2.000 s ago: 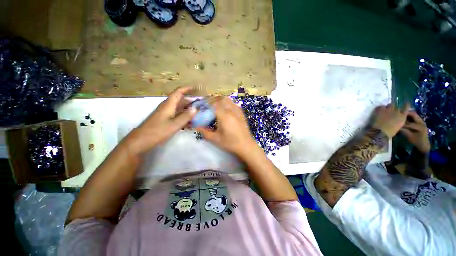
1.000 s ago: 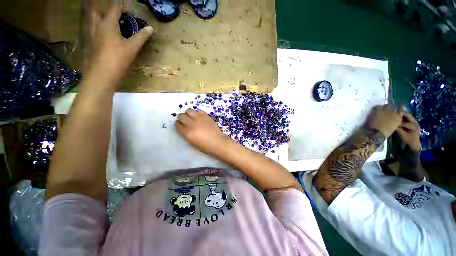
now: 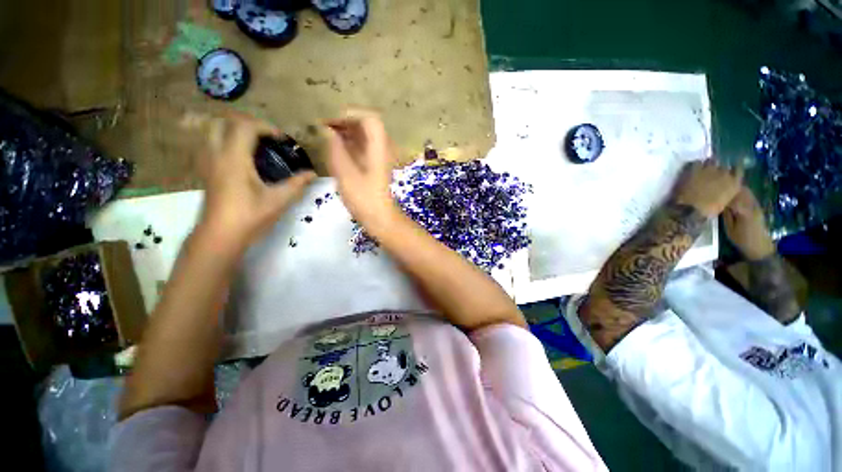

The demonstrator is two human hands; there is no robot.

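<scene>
My left hand [image 3: 242, 171] holds a round black part [image 3: 280, 159] between thumb and fingers, over the near edge of the brown board. My right hand [image 3: 360, 161] is raised just to the right of it, not touching it. Its fingers are bent and slightly blurred, and I cannot tell whether they pinch a small piece. A loose pile of purple-black inserts [image 3: 466, 210] lies on the white sheet, right of my right wrist, with a few strays to its left.
Round black-rimmed parts [image 3: 222, 74] lie on the brown board [image 3: 397, 74]. Another disc [image 3: 584, 144] lies on the white sheet [image 3: 637, 101] at right. An open cardboard box [image 3: 129, 286] of shiny pieces and a dark plastic bag [image 3: 46, 184] stand left. A tattooed coworker's arm [image 3: 646, 253] is at right.
My left hand has come back from the top of the board with a black part. My right hand has lifted from the white sheet towards it. One pale-faced disc now lies separately at the board's upper left.
</scene>
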